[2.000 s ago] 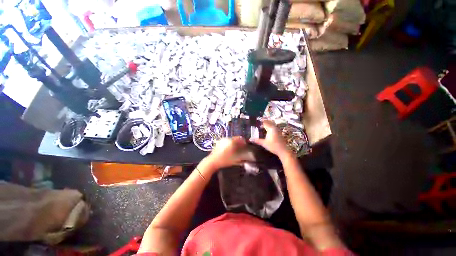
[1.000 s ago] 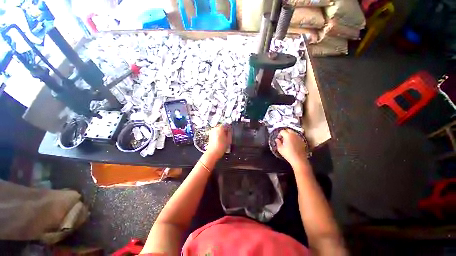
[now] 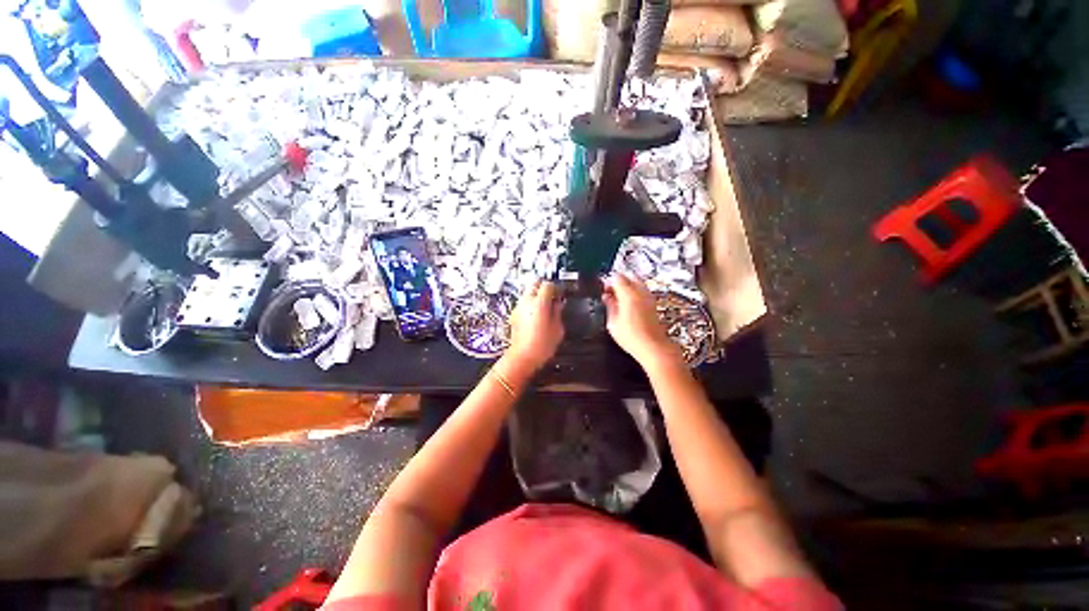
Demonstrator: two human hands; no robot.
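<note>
The dark green hand press [image 3: 605,221] stands upright in front of me, with its round collar above and a dark block at its foot. My left hand [image 3: 536,325] is at the left side of the press foot, fingers bent in towards the fixture [image 3: 583,290]. My right hand [image 3: 637,320] is at its right side, fingertips at the fixture. Any small part between my fingertips is too small to make out. The left parts bowl [image 3: 480,323] and the right parts bowl [image 3: 685,329] hold small metal parts and are partly covered by my hands.
A heap of whitish strips [image 3: 394,155] covers the table behind. A lit smartphone [image 3: 407,283] stands left of the left bowl. A second press [image 3: 179,179] with a red-knobbed lever is at far left, between spare bowls. An open bag [image 3: 585,451] hangs below the table edge.
My right hand has moved from inside the right bowl to the press fixture. My left hand has come from the left bowl's edge to the fixture. The whole view has shifted slightly.
</note>
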